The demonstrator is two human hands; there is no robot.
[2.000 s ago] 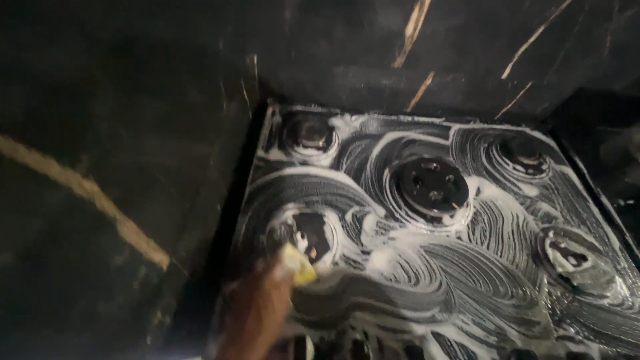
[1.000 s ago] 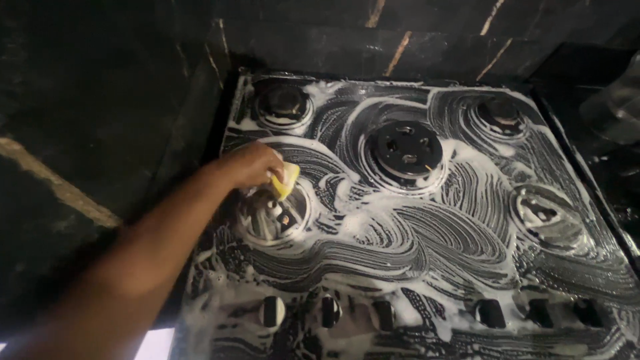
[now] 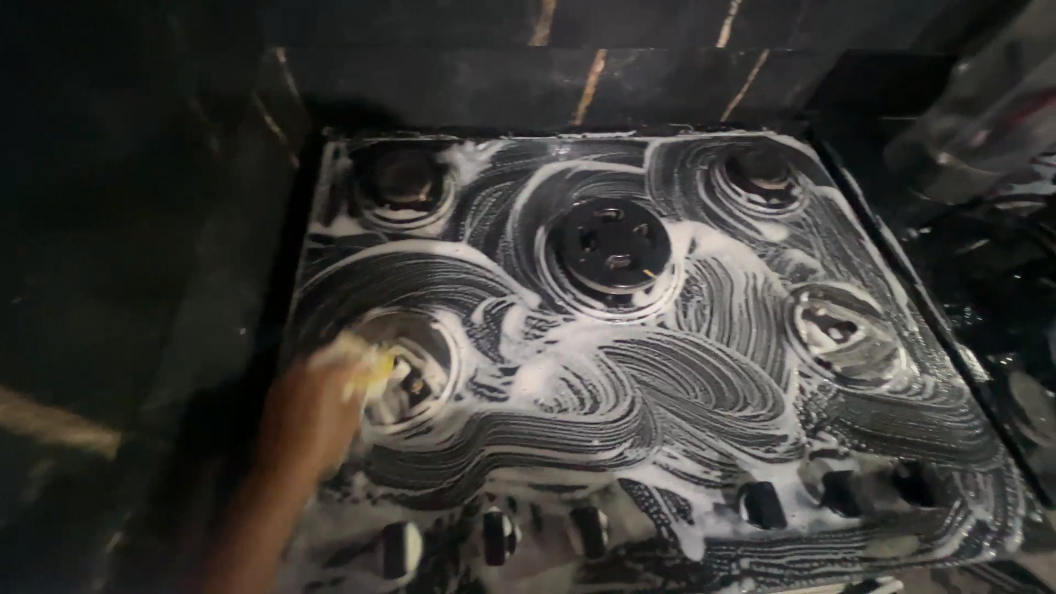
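Note:
My left hand (image 3: 318, 404), blurred, is shut on a yellow sponge (image 3: 377, 370) at the left side of the front left burner (image 3: 412, 384). White suds in curved streaks cover the black gas cooktop (image 3: 709, 363). A large burner with a black cap (image 3: 615, 243) sits at the centre. Two smaller capped burners, back left (image 3: 402, 181) and back right (image 3: 759, 173), have foam around them. The front right burner (image 3: 841, 330) shows its metal base. My right hand is not in view.
Several control knobs, one of them a black knob (image 3: 402, 549), line the cooktop's front. A dark wall with gold veins (image 3: 590, 87) rises behind and to the left. A blurred translucent object (image 3: 982, 115) is at the upper right, beside the cooktop.
Since one second ago, my left hand with the sponge has moved from the upper edge of the front left burner to its left side.

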